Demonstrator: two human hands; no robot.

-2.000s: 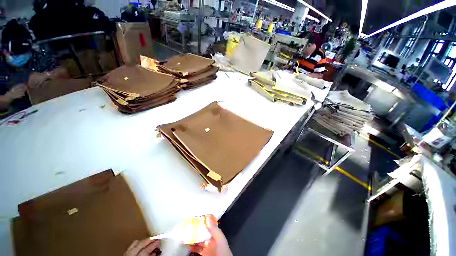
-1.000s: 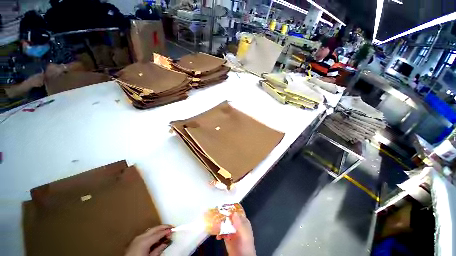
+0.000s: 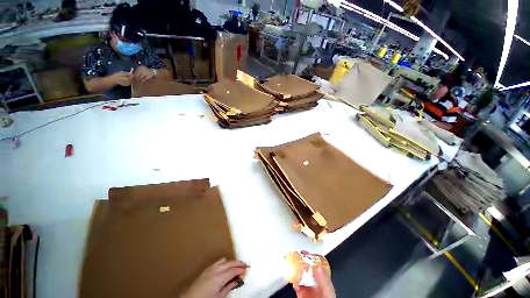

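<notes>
A flat brown bag panel (image 3: 157, 244) lies in front of me, a small cream label near its top and a darker flap at its far edge. My left hand (image 3: 218, 278) is at the panel's right edge, fingertips pinching its corner; what lies between them is mostly hidden. My right hand (image 3: 317, 286) holds the glue bottle (image 3: 307, 265), which glows orange and has a white-and-red label. The bottle is right of the panel, apart from it. Its nozzle is lost in glare.
A stack of brown panels (image 3: 334, 180) lies at the right, tan ends sticking out. Two further brown stacks stand at the back, with olive-yellow pieces (image 3: 401, 134) right. Panels lean at far left. A masked person (image 3: 125, 61) sits across the white table (image 3: 133, 145).
The view has turned left, so the things appear further right and the left-hand pile shows. The bottle is now further from my left hand, which stays at the panel's edge.
</notes>
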